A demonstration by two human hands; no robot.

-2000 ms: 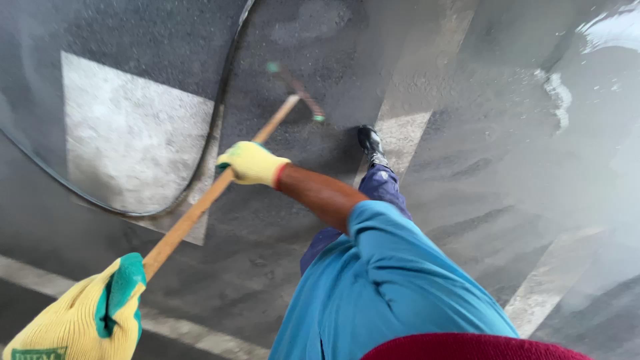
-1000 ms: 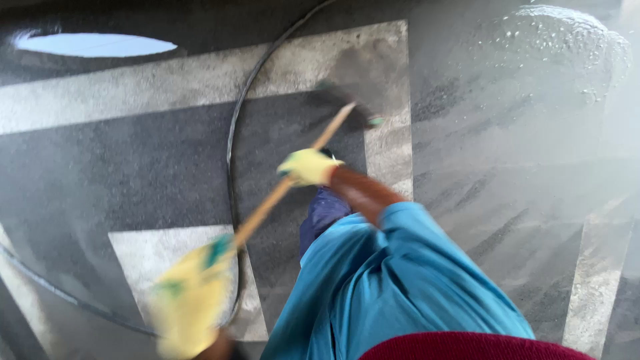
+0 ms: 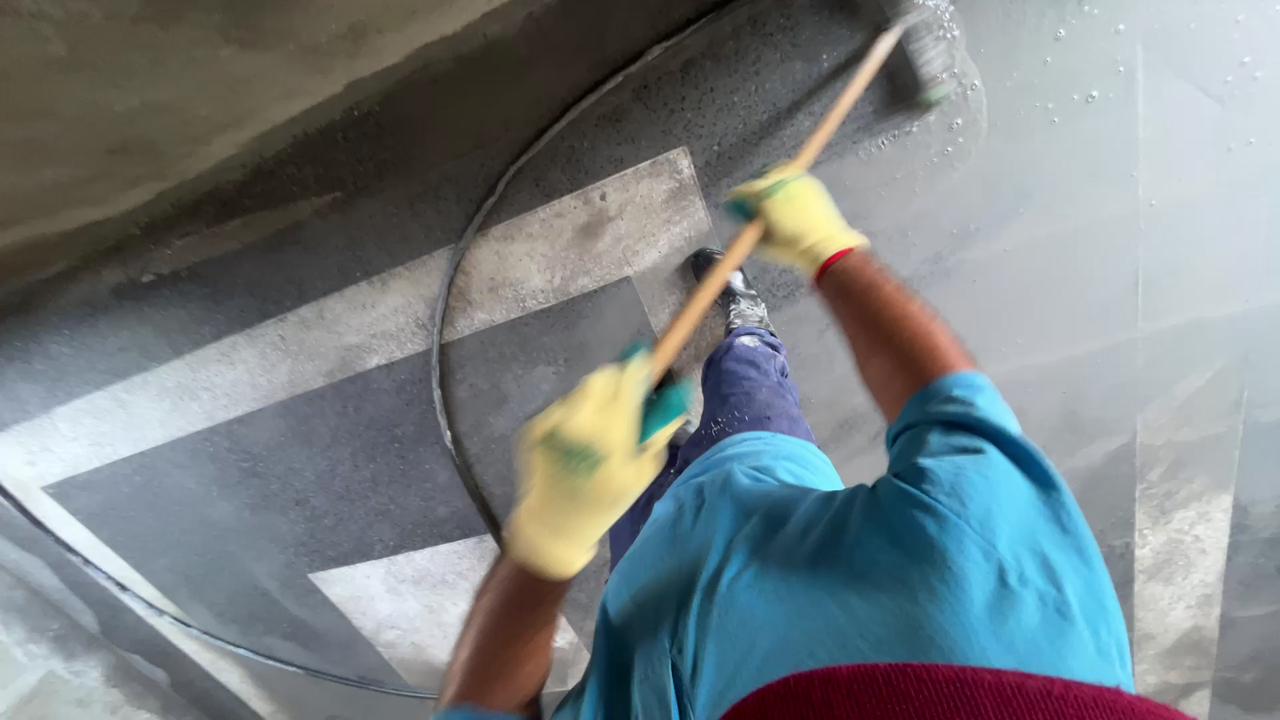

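Note:
A long wooden handle (image 3: 708, 290) runs diagonally from lower centre to the upper right. Its far end meets a dark, blurred broom or scrubbing-brush head (image 3: 915, 60) with a green end, down on the wet floor (image 3: 1060, 200) beside foamy bubbles. My left hand (image 3: 590, 460), in a yellow and green work glove, is closed around the handle's near end. Farther along, my right hand (image 3: 795, 215), in a matching glove with a red cuff edge, grips the shaft. Both hands are somewhat blurred by motion.
A dark hose (image 3: 440, 380) curves over the grey floor on the left, crossing pale painted bands (image 3: 590, 235). My wet boot (image 3: 735, 285) stands near the corner of one band, below the handle. Shallow water covers the right side, and a brownish floor strip (image 3: 200, 100) lies at upper left.
The brush head has moved away from my body toward the upper right, to the foamy water. Both hands keep hold of the handle. The view has shifted over the floor.

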